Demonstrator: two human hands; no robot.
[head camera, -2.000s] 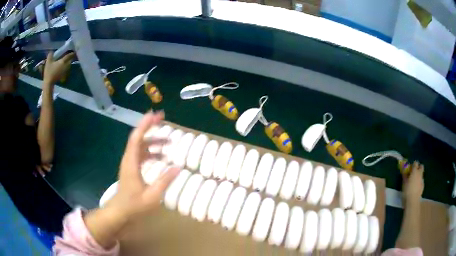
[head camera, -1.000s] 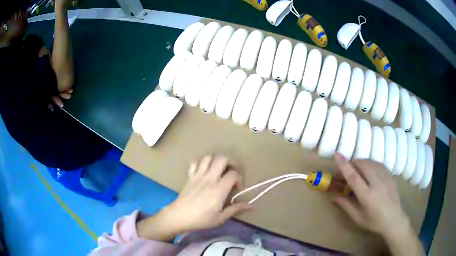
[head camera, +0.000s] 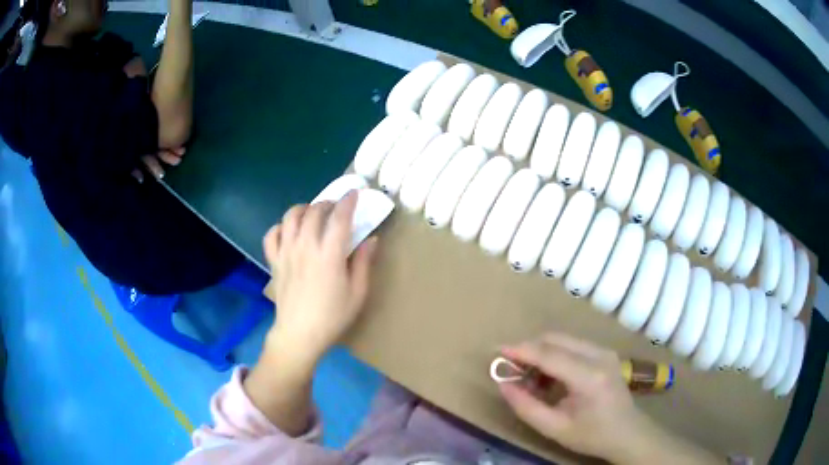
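White oval units (head camera: 538, 227) stand in two close rows on a brown cardboard sheet (head camera: 436, 309). My left hand (head camera: 318, 263) is at the near left end of the rows, its fingers and thumb around a white unit (head camera: 371, 214) that lies on its side against another one; the fingers hide part of both. My right hand (head camera: 577, 390) is over the cardboard, below the rows, and pinches a small white cord loop (head camera: 505, 370) in its fingertips. A yellow charm (head camera: 649, 375) with brown and blue marks shows behind the hand, partly hidden by it.
Beyond the cardboard, strapped units (head camera: 650, 93) with yellow charms (head camera: 698, 139) lie on the dark green surface (head camera: 264, 109). A person in black (head camera: 100, 173) sits at the left by a blue stool (head camera: 195, 318). A metal post foot (head camera: 314, 20) stands at the top.
The view has tilted down and shifted. My left hand has left the cord and moved out to the white unit. My right hand now pinches the cord loop instead of holding the charm.
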